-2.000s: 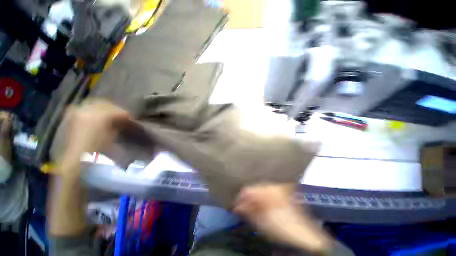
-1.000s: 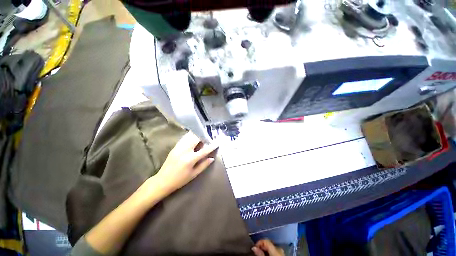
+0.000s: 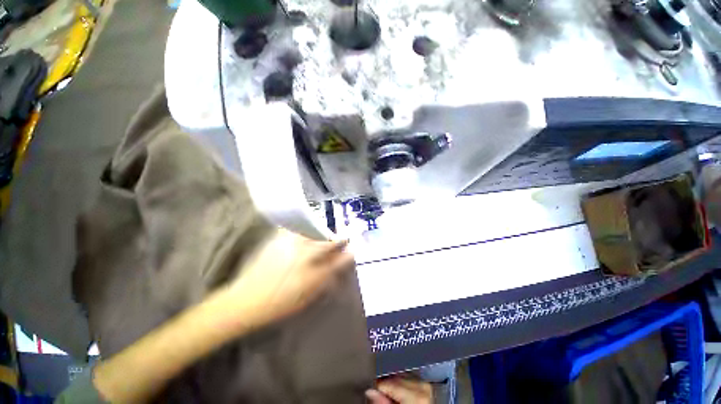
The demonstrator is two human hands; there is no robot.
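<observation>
A large brown fabric panel (image 3: 261, 347) lies on the table and hangs over its front edge, with raised folds at its upper left. My left hand (image 3: 304, 272) lies on the panel, fingertips at its right edge close to the presser foot (image 3: 364, 211); it is slightly blurred, and whether it pinches the cloth is unclear. My right hand (image 3: 402, 390) is at the bottom, partly cut off, with its fingers at the panel's lower right corner below the table edge. The white sewing machine (image 3: 474, 150) stands over the table.
Another brown panel (image 3: 47, 197) lies at the left beside yellow tape (image 3: 69, 59). An open cardboard box (image 3: 613, 233) with dark scraps is on the right. A ruler strip (image 3: 490, 316) runs along the front edge. A blue crate (image 3: 573, 359) with brown cloth is below.
The blurred first view shows both hands moving the cloth; the panel then lies beside the needle area. Since the second view, my left hand's fingers have drawn together and the folds have shifted.
</observation>
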